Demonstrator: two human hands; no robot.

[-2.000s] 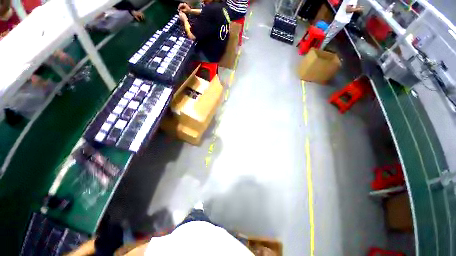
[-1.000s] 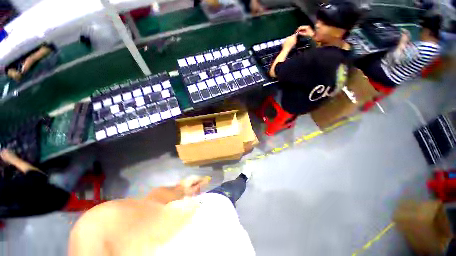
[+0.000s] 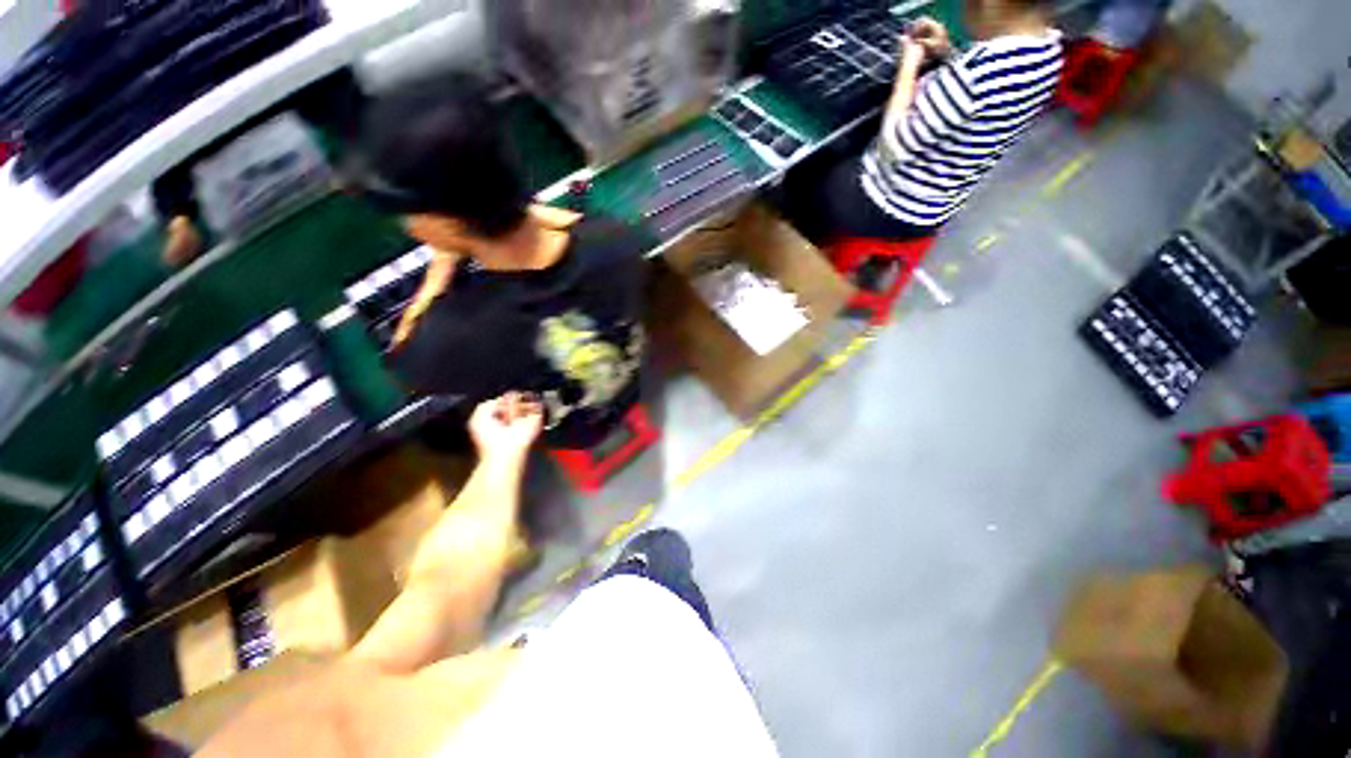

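Observation:
My left hand is bare and reaches out from the lower left, beside the back of a seated person in a black shirt. Its fingers look loosely curled, and blur hides whether they hold anything. My right hand is not in view. Black trays with rows of white and dark rectangular pieces lie on the green bench at the left, away from my hand. Another black tray of pieces shows at the lower left edge.
Open cartons stand by the bench, at lower left and behind the black-shirted person. A person in a striped shirt sits farther on. Across the aisle are trays on the floor, a red stool and a carton.
The view has moved along the bench towards the seated people. The black-shirted person is now much closer. My left hand, low in front of me before, is now extended forward.

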